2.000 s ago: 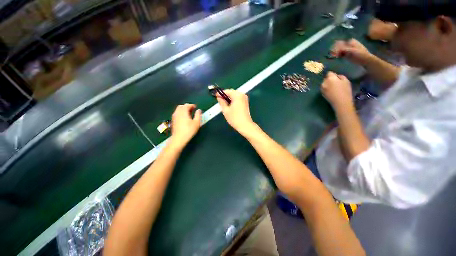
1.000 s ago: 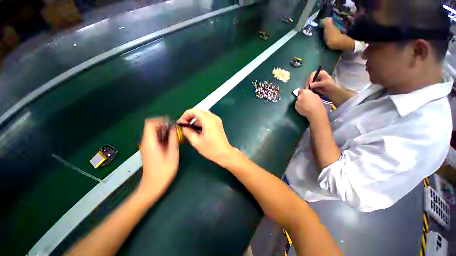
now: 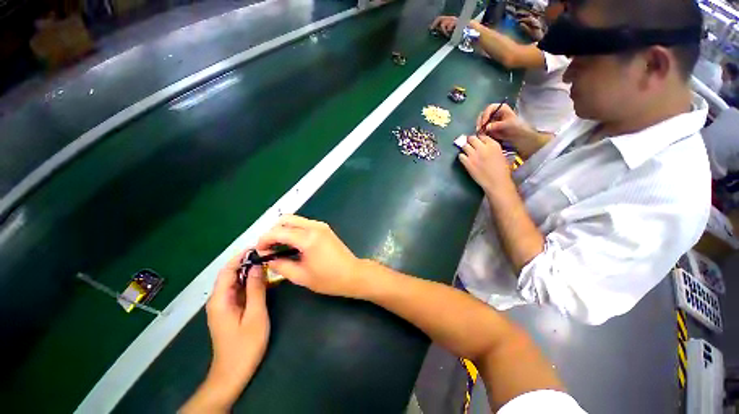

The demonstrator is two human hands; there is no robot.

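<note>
My left hand holds a small dark electronic unit over the bench near the whitish rail. A yellow-white piece shows between the two hands, below the unit. My right hand holds dark tweezers, with their points at the unit. The fingers hide most of the unit, so its inner parts cannot be told. Another unit with a yellow-white block lies on the green belt at the left, against a thin pale strip.
The whitish rail runs between belt and bench. A metallic pile, a cream pile and a unit lie on the bench. A person sits at the right, working with a dark tool.
The view has turned to the right. My hands are lower in the picture, and the tweezers are at the unit. The belt unit now lies against the pale strip.
</note>
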